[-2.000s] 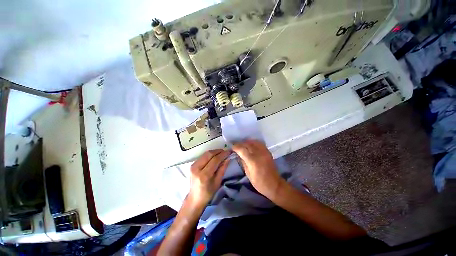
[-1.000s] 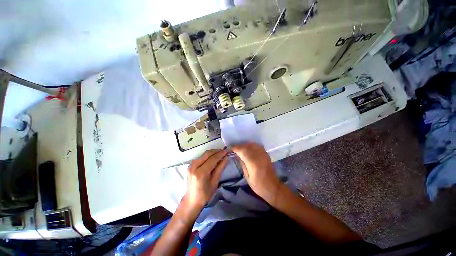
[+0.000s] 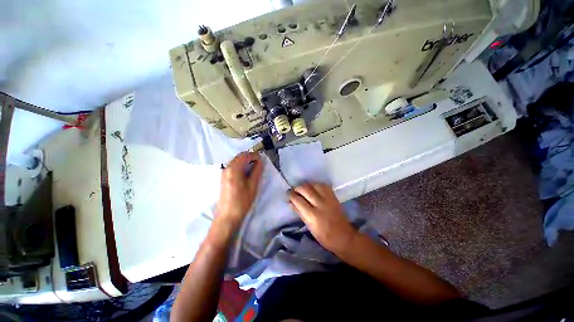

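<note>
Light grey cloth [image 3: 267,210] lies from the needle area down over the table's front edge to the lap. My left hand [image 3: 239,188] is on its left part, fingertips just left of the presser foot [image 3: 268,151]. My right hand [image 3: 322,214] pinches the cloth at a narrow edge that runs up toward the presser foot. A pale flap of cloth [image 3: 304,162] lies flat right of the foot. The needle itself is too small to make out. The cream sewing machine head [image 3: 377,63] stands across the table.
More pale cloth [image 3: 170,129] is spread left of the head. Another machine table [image 3: 75,188] stands at left. A bluish grey heap of garment pieces [image 3: 560,157] is at right. A red printed item [image 3: 233,300] shows by the lap. Small items [image 3: 403,108] lie at the machine's base.
My left hand has moved up and left, from beside my right hand to near the presser foot, and the cloth now spreads over the table between my hands. My right hand has barely moved.
</note>
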